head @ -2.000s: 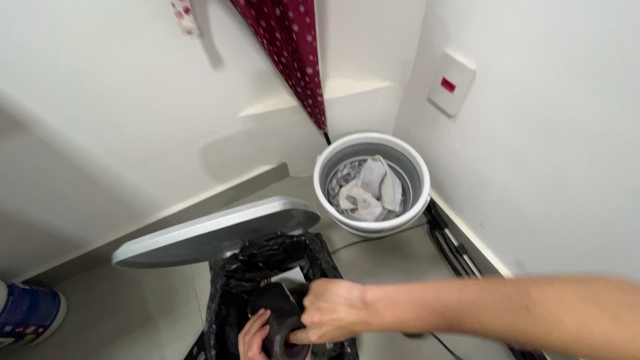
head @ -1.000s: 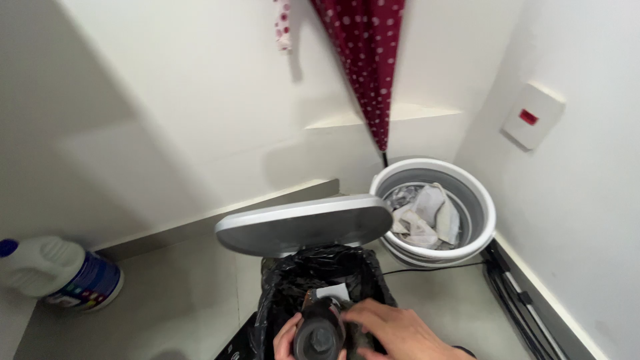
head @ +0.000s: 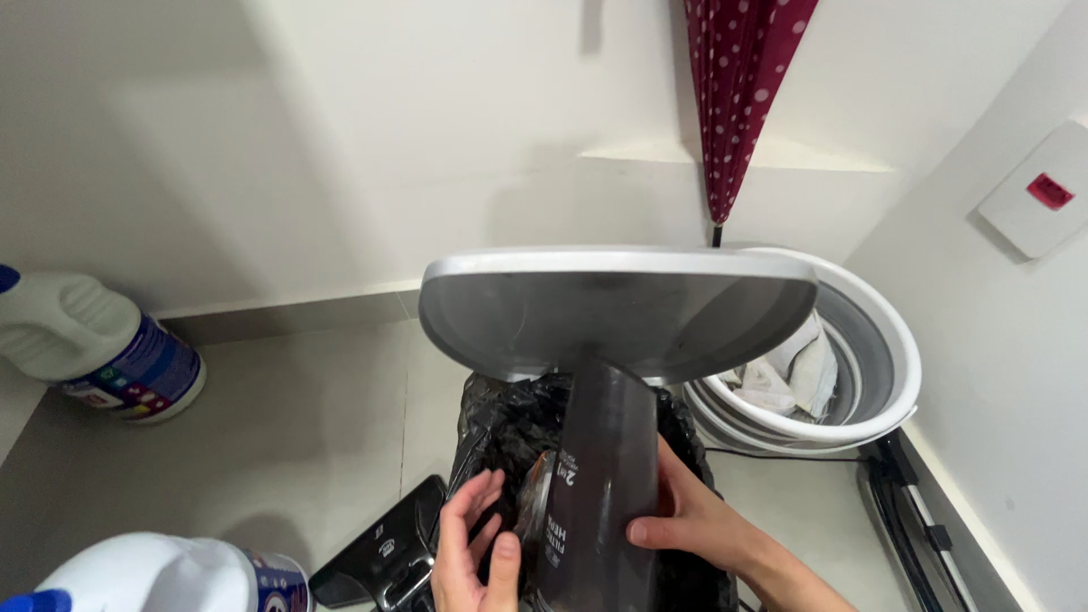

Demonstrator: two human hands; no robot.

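Note:
My right hand (head: pixel 693 514) grips the side of a dark translucent vacuum cleaner dust container (head: pixel 602 476), which bears writing about a HEPA filter. The container is held over a trash bin lined with a black plastic bag (head: pixel 510 408); its far end reaches up to the bin's raised grey lid (head: pixel 620 314). To the left of the container, my left hand (head: pixel 476 548) has its fingers apart and holds nothing. Between that hand and the container, some litter shows inside the bag. The container's near end runs out of view at the bottom.
A black vacuum floor head (head: pixel 387 540) lies left of the bin. White jugs (head: pixel 68 327) stand at the left. At the right are a collapsible bucket (head: pixel 901 357) holding cloths, a black cable and tubes (head: pixel 935 535) by the wall, and a hanging dotted umbrella (head: pixel 744 93).
The dust container is now held lengthwise, with its long side in view. My left hand has come away from it, while my right hand stays on it. The view has shifted left.

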